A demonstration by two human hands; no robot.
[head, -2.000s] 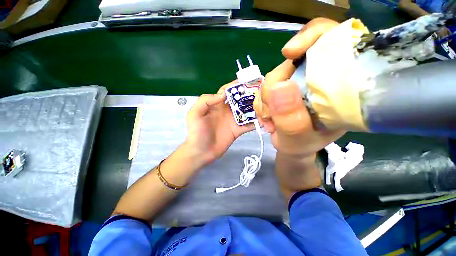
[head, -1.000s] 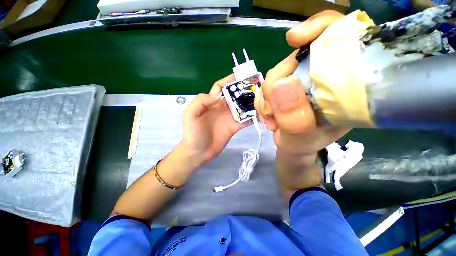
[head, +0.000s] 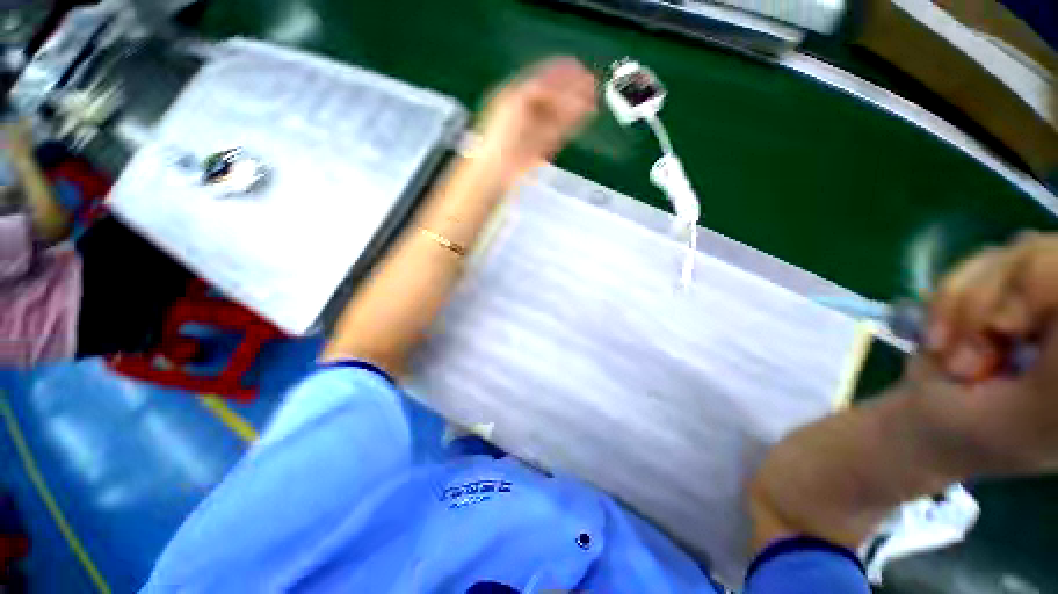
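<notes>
A white power adapter (head: 635, 93) with its dark open face up is on the green belt at the upper middle. Its white cord, with a tied bundle (head: 673, 186), runs down over the belt edge onto the pale sheet. My left hand (head: 548, 107) is blurred, just left of the adapter and apart from it; its fingers cannot be made out. My right hand (head: 986, 311) is at the right edge, partly cut off and blurred, closed around the glue gun. Only a dark grey front part of the gun (head: 911, 323) shows, with a pale streak before it.
A foam-covered slab (head: 337, 128) at the left bears another adapter (head: 236, 172). A pale sheet (head: 603, 337) lies in front of me. A crumpled white wipe (head: 928, 528) is at the lower right. Cartons (head: 928, 81) stand beyond the belt. Another person's arm (head: 41, 192) shows at far left.
The view has swung left. My left hand has let go of the adapter, which is now on the belt. My right hand has moved away from it to the right with the gun.
</notes>
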